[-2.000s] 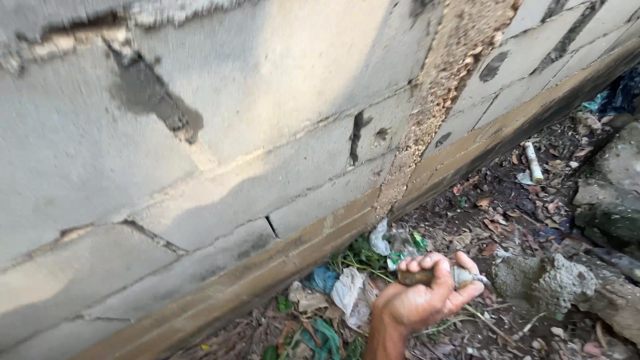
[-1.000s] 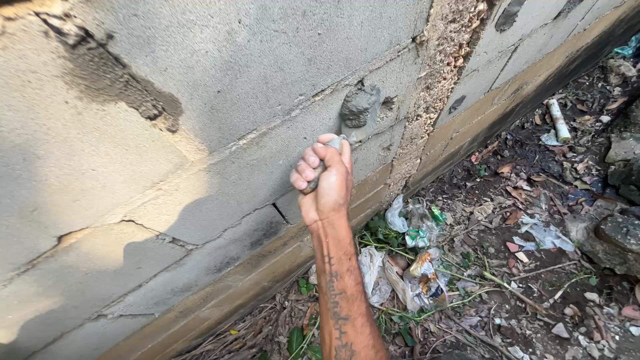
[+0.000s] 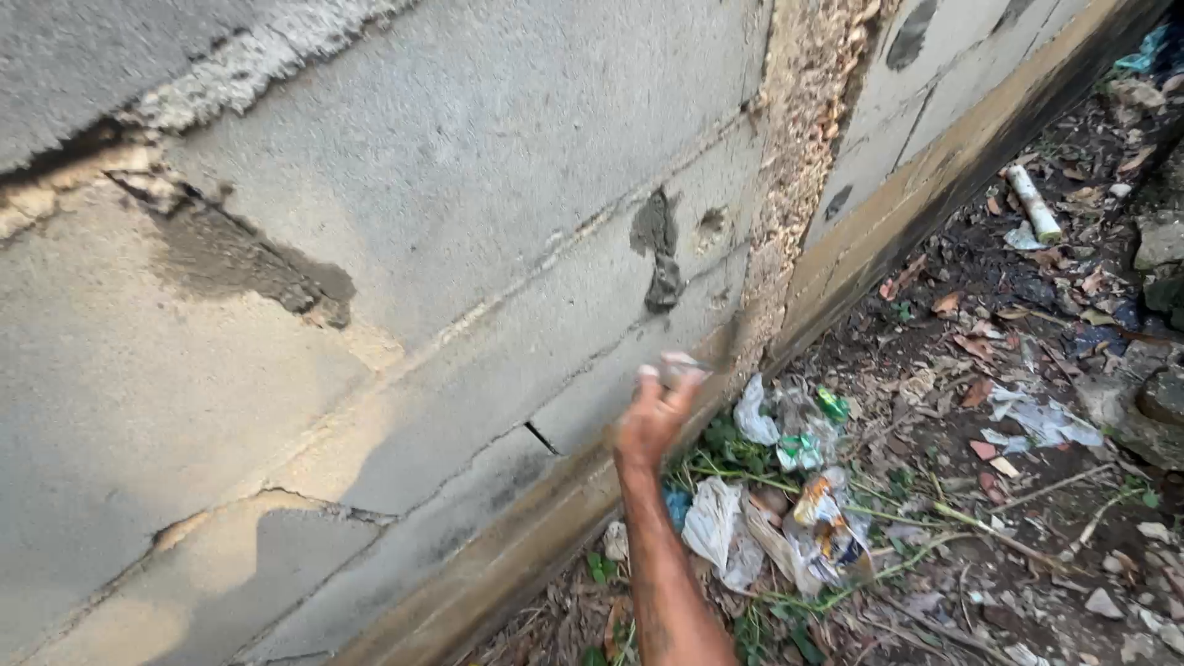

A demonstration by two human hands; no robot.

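My right hand [image 3: 655, 407] reaches up from the bottom edge, its fingers closed around the handle of a trowel [image 3: 731, 347]. Hand and tool are motion-blurred, and the blade is faint against the foot of the wall. Just above them, a dark patch of wet mortar [image 3: 659, 250] covers part of a joint in the grey concrete block wall [image 3: 462, 176]. Another dark mortar patch [image 3: 250, 259] fills a broken joint at the left. Below and left of the hand, a narrow slot [image 3: 541, 437] shows in a lower joint. My left hand is out of view.
A rough concrete column [image 3: 800, 139] runs down the wall right of the patch. Crumpled plastic litter [image 3: 731, 527] and green stems lie at the wall's foot. Farther right are a short white tube [image 3: 1033, 203], leaves, and rocks [image 3: 1164, 398] at the frame's edge.
My right hand has moved down and right from the mortar patch. The lump seen there a second ago is now spread into a longer strip. Two seconds ago the hand was near a mortar heap.
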